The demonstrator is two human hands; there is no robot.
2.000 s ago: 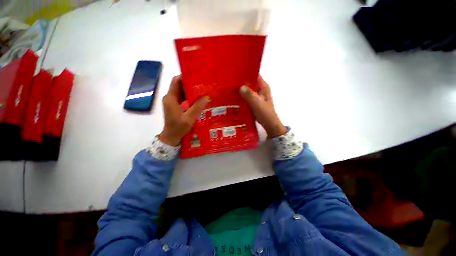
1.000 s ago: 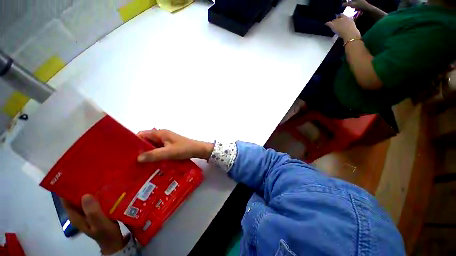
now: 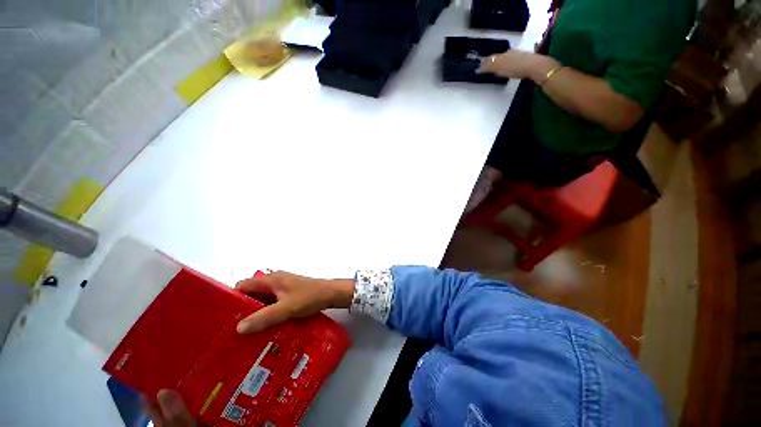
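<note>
A red printed card sleeve (image 3: 196, 346) lies at the lower left, with a grey-white flap (image 3: 133, 292) at its far end and white labels, a QR code and a yellow line on its face. My right hand (image 3: 288, 298) holds its right edge, thumb on top. My left hand (image 3: 173, 410) is cut off by the lower edge of the picture; its fingertips rest on the sleeve's left side. Whether a box is inside the sleeve is hidden.
A phone (image 3: 123, 400) is partly under the sleeve. A metal flask (image 3: 52, 227) lies by the wall. Black boxes (image 3: 363, 54) are stacked at the far end. A co-worker in green (image 3: 617, 58) reaches to a black tray (image 3: 464, 60). A red stool (image 3: 576, 200) stands at right.
The sleeve and my hands appear lower in the picture as the view shifts. The co-worker's hand is now at a black tray instead of at a bright object.
</note>
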